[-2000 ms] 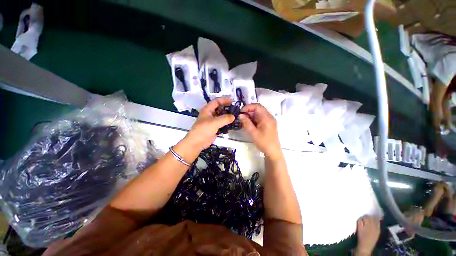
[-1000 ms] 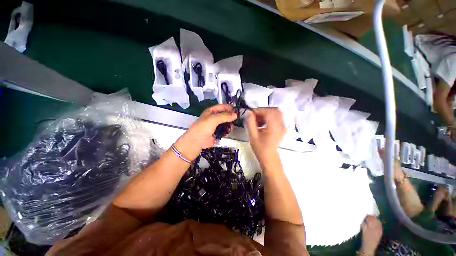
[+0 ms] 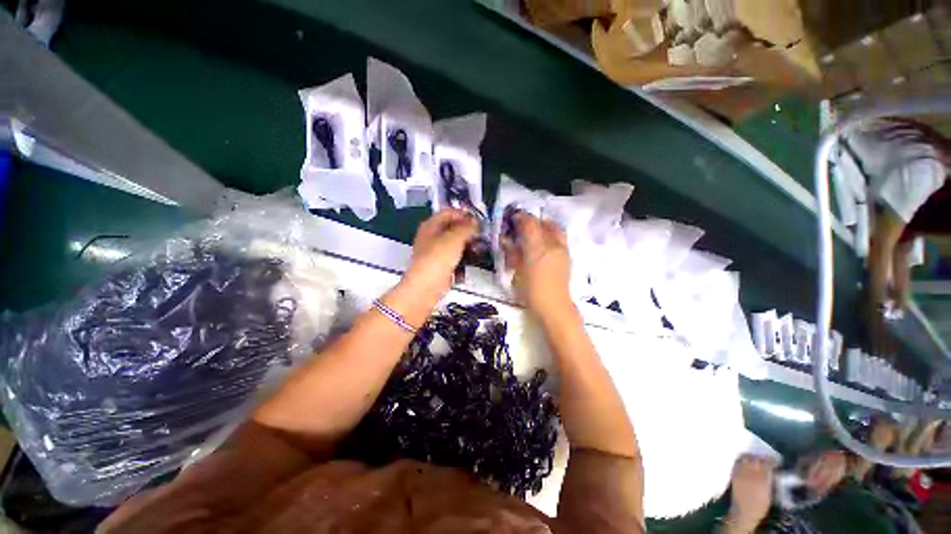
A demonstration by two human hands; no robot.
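Observation:
My left hand [image 3: 443, 246] is at the belt's near rail, its fingers around a small bunch of black cables [image 3: 479, 250]. My right hand [image 3: 538, 257] is just right of it, over a white tray in wrapping [image 3: 518, 198], with a dark cable at its fingertips; the hand is slightly blurred. Three wrapped white trays lie to the left on the belt, the leftmost one [image 3: 339, 146] with a coiled black cable in it. A tangled black cable pile [image 3: 469, 402] lies below my hands, between my forearms.
A large clear plastic bag of cables [image 3: 156, 344] lies at left. A bright white stack of sheets [image 3: 667, 428] lies right of the pile. More wrapped trays [image 3: 667, 271] overlap along the belt at right. A white curved tube [image 3: 823, 282] rises at right. Other people's hands [image 3: 751, 490] show lower right.
My right hand has moved from beside the left hand's bunch to the tray on the right, with a cable at its fingers. The wrapped trays have shifted slightly left in view.

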